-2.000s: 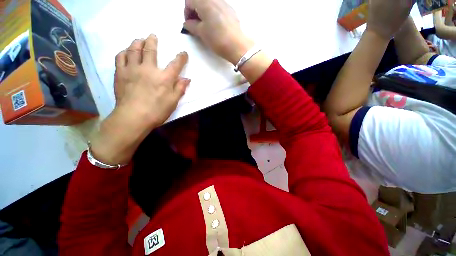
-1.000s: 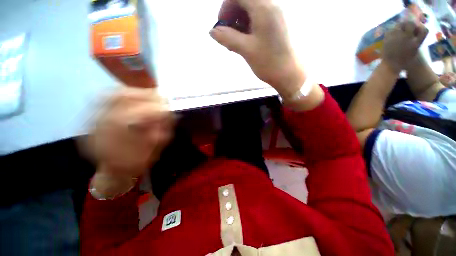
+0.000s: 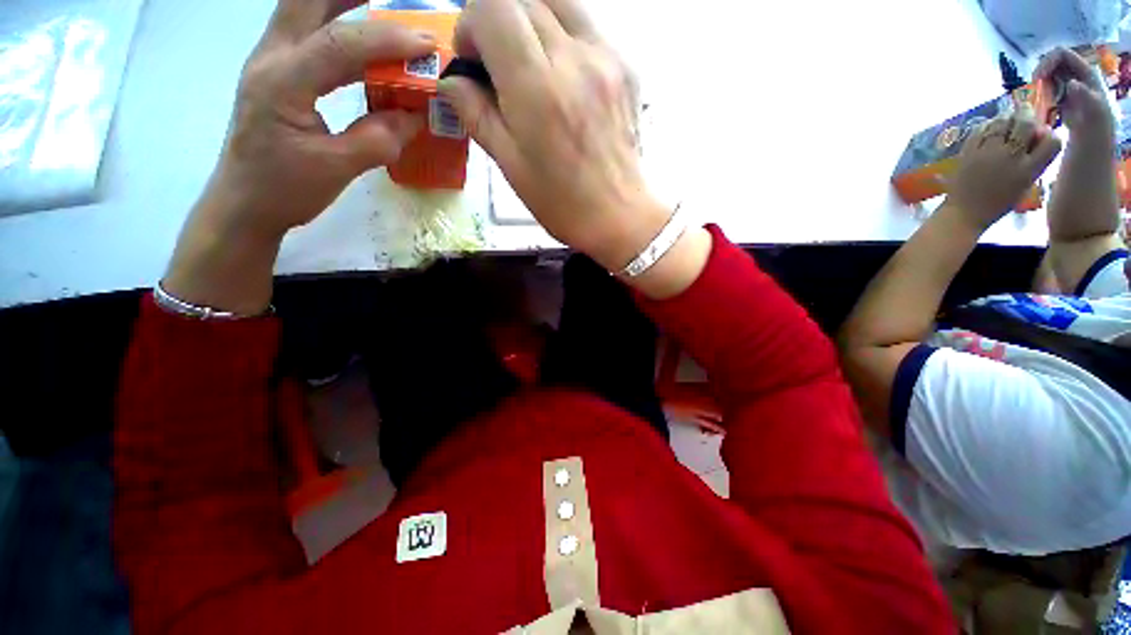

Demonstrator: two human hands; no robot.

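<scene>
An orange retail box (image 3: 428,164) stands on the white table in front of me, its orange end with a QR code and a barcode panel facing me. My left hand (image 3: 316,118) is on the box's left side, thumb on the orange face, fingers partly cut off by the top edge. My right hand (image 3: 552,124) is closed around a small black tool (image 3: 468,72), whose dark part shows between thumb and fingers at the box's upper right. Whether a sticker is at the fingertips cannot be seen.
A shiny clear plastic bag (image 3: 56,99) lies at far left. Yellowish residue (image 3: 434,230) marks the table's front edge (image 3: 335,256). At right a person in a white shirt (image 3: 1017,434) holds another orange box (image 3: 936,159). A whitish bag (image 3: 1054,19) is at top right.
My left hand has risen from the table's front edge to the box. The box stands further right than before. My right hand has moved left to the box with the black tool.
</scene>
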